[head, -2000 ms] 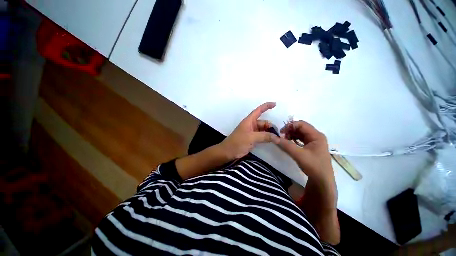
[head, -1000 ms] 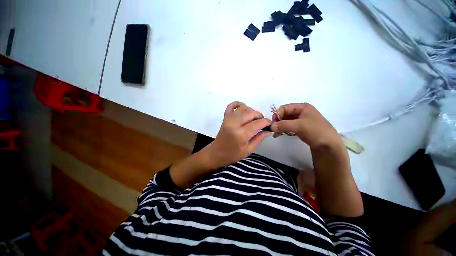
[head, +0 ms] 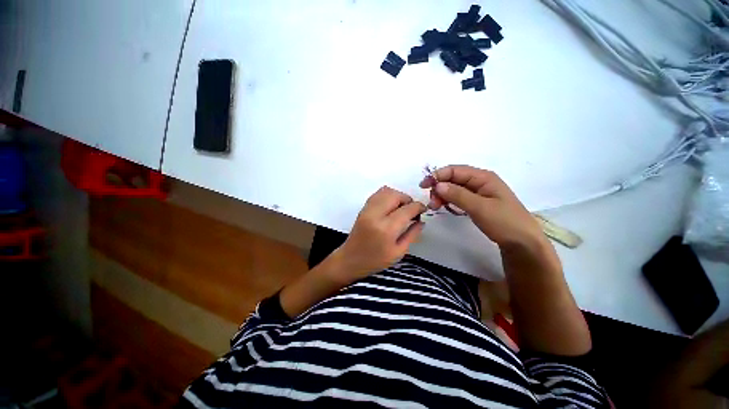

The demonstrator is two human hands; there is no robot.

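My right hand (head: 480, 200) pinches the wire ends (head: 429, 172), whose thin reddish and dark strands stick up past the fingertips. A white jacketed cable (head: 587, 196) shows to the right of that hand, running toward the right. My left hand (head: 384, 228) is close at its left, its fingertips closed around a small dark bit, perhaps a black tape piece (head: 417, 216); the fingers hide most of it. Both hands are above the table's near edge. A loose pile of black tape pieces (head: 456, 48) lies at the top of the white table (head: 320, 120).
A smartphone (head: 214, 105) lies at the left. A flat beige strip (head: 558, 231) lies beside my right forearm. A second black rectangle (head: 681, 284), cable bundles (head: 615, 48) and a clear plastic bag (head: 710, 200) are at the right. A red crate (head: 112, 172) stands below the table's left edge.
My left hand has moved slightly down and away from my right fingertips, its fingers more curled. My right hand still pinches the wire ends. The view has shifted, moving the tape pile up and left.
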